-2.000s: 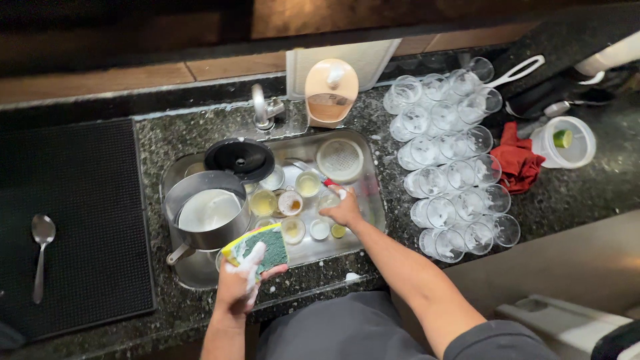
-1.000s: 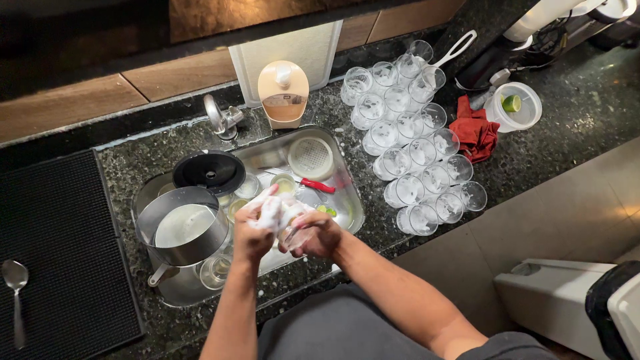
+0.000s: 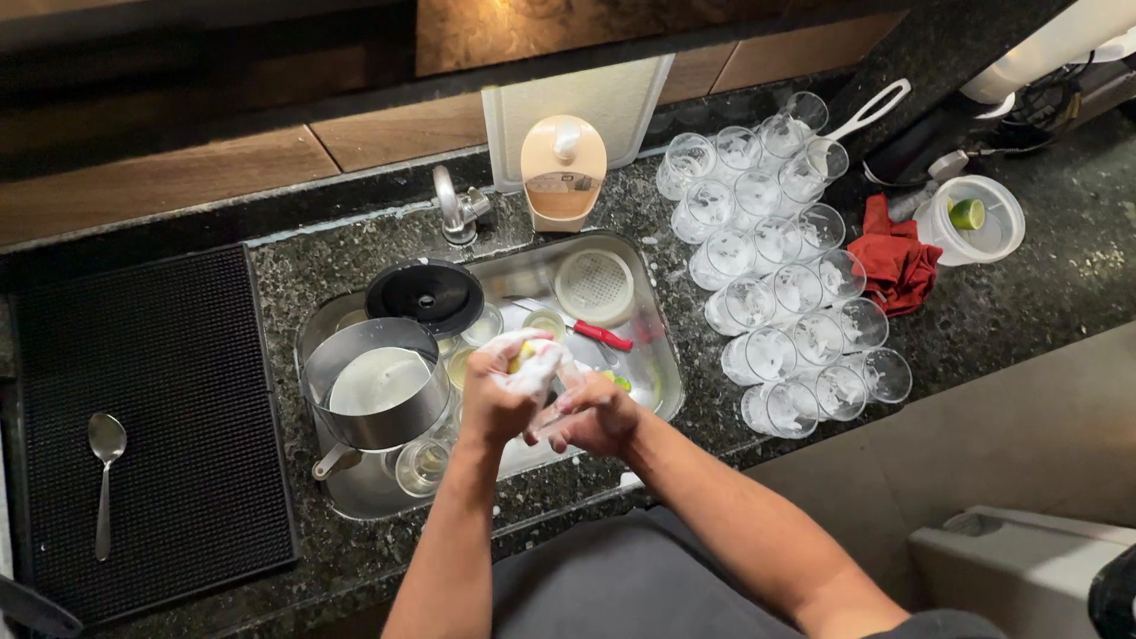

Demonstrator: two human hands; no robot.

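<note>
My left hand (image 3: 510,386), covered in white suds, is closed on a soapy sponge (image 3: 522,357); only a bit of its yellow shows. Close beside it, my right hand (image 3: 593,415) holds a clear glass (image 3: 552,417), partly hidden by fingers and foam. Both hands are over the steel sink (image 3: 661,390). Under and behind them in the sink lie a red-handled knife (image 3: 603,335), small glasses, a round perforated white strainer piece (image 3: 595,286) and some green pieces. A metal saucepan (image 3: 377,382) with cloudy liquid and a black round lid (image 3: 426,297) stand at the sink's left side.
Rows of sudsy glasses (image 3: 775,299) stand right of the sink, beside a red cloth (image 3: 895,262) and a plastic tub (image 3: 994,222) holding a cut lime. Behind the sink are a faucet (image 3: 457,209) and a soap dispenser (image 3: 564,177). A spoon (image 3: 106,484) lies on a black mat (image 3: 186,355).
Two seconds ago my left hand held the green and yellow sponge openly and my right hand reached among the glasses in the sink. Now both hands are together, with a glass in the right.
</note>
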